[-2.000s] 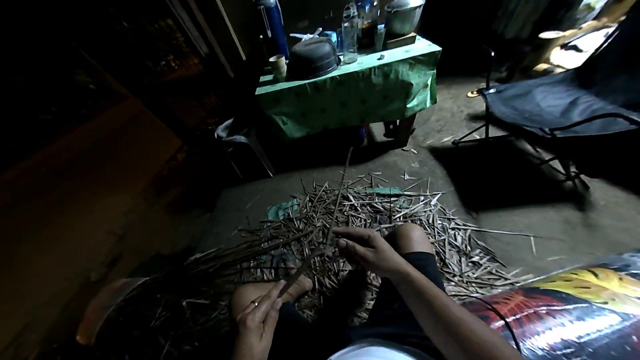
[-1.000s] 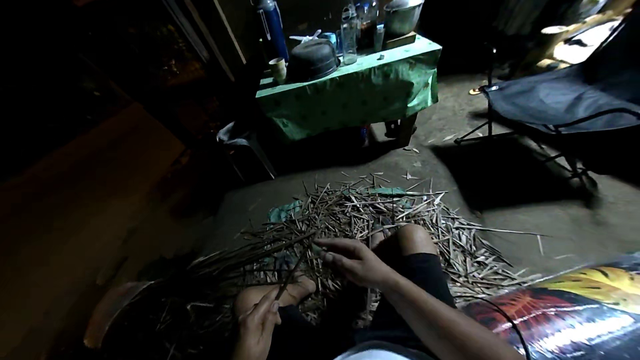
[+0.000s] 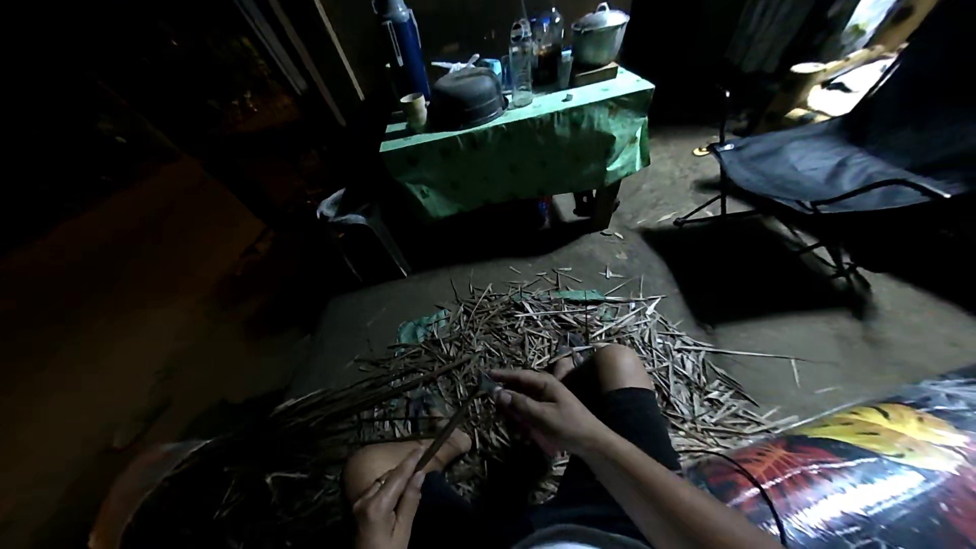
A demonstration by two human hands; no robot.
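Observation:
My left hand, with a ring on one finger, grips the lower end of a thin brown strip of dried stalk or leaf. The strip slants up and to the right towards my right hand. Between the thumb and fingers of my right hand is a small greyish piece, perhaps a blade, at the strip's upper end; what it is cannot be made out. Under and beyond both hands lies a heap of dry, cut strips on the floor, between and around my knees.
Longer dark stalks lie at the left. A table with a green cloth stands ahead, bearing a basin, a thermos, bottles and a lidded pot. A black folding chair is at the right, above a shiny printed wrapping.
The long thin piece that stood up beyond my right hand two seconds ago no longer shows there. My right hand has shifted slightly, while my left hand stays near my knee with the strip.

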